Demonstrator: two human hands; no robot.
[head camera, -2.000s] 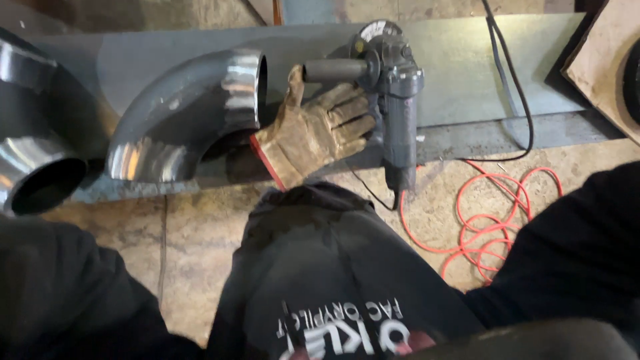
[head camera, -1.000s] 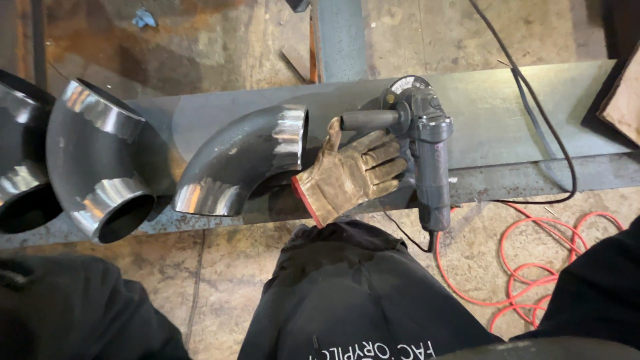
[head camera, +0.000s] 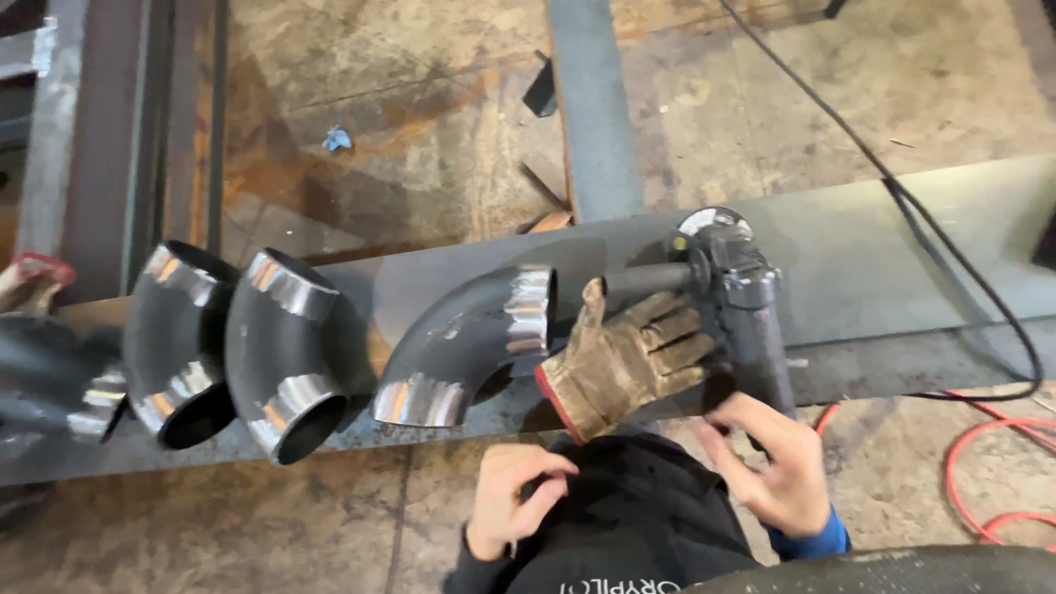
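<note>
My left hand (head camera: 521, 495) hovers in front of the steel beam with curled fingers and nothing in it. To its right, my right hand (head camera: 775, 466) is near the lower end of an angle grinder (head camera: 751, 313), thumb and fingers apart; whether it touches the tool is unclear. The grinder lies on the beam, its side handle pointing left. A worn leather work glove (head camera: 627, 359) with a red cuff lies between the grinder and a steel pipe elbow (head camera: 470, 346) with bright ground ends. Two more elbows, one here (head camera: 285, 355) and one beside it (head camera: 181, 346), stand further left.
Another elbow (head camera: 58, 371) and a second glove (head camera: 33, 280) are at the far left. The flat steel beam (head camera: 891, 247) runs across the view. A black cable (head camera: 866, 157) crosses its right part; a red hose (head camera: 957, 478) coils on the floor. Steel profiles (head camera: 99, 165) stand upper left.
Both my hands have come into clear view near the glove and the grinder. The view has shifted left, showing more elbows and another glove. Grinder, near glove and elbows lie as before.
</note>
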